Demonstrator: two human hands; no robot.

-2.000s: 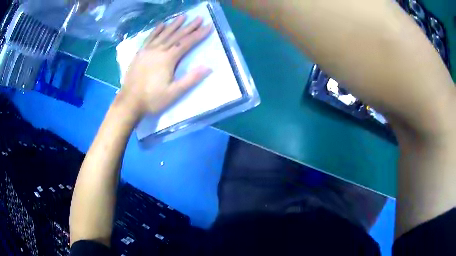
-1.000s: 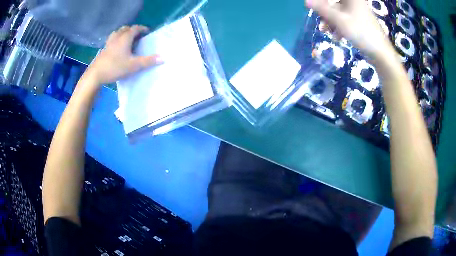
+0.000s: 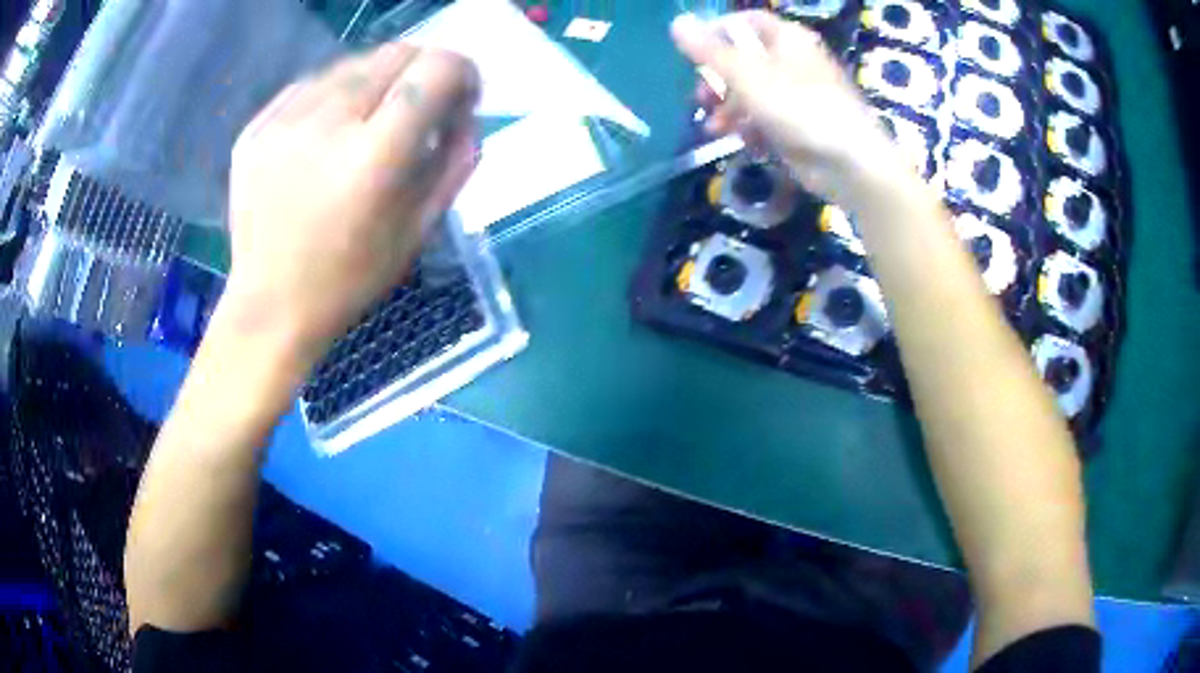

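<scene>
The clear small-parts tray (image 3: 507,345), its pockets filled with black parts, lies at the centre left. My left hand (image 3: 345,184) is above its back part, blurred, fingers curled; whether it grips something is hidden. White sheets (image 3: 533,171) lie beyond the tray, beside and partly behind this hand. A clear plastic cover (image 3: 632,188) stretches from there to my right hand (image 3: 776,92), whose fingers appear closed on its edge. The black module tray (image 3: 776,345) holds rows of silver modules (image 3: 728,276) with orange tabs, partly under my right hand and forearm.
Stacked clear trays (image 3: 99,217) stand at the left, with loose greyish plastic film (image 3: 184,92) over them. A small white label (image 3: 587,29) lies at the top, beside something red. The green bench's front edge crosses below, above a blue floor.
The white sheet is off the small-parts tray, exposing black parts. My left hand has moved right; my right hand has moved left to the clear cover. More of the module tray shows.
</scene>
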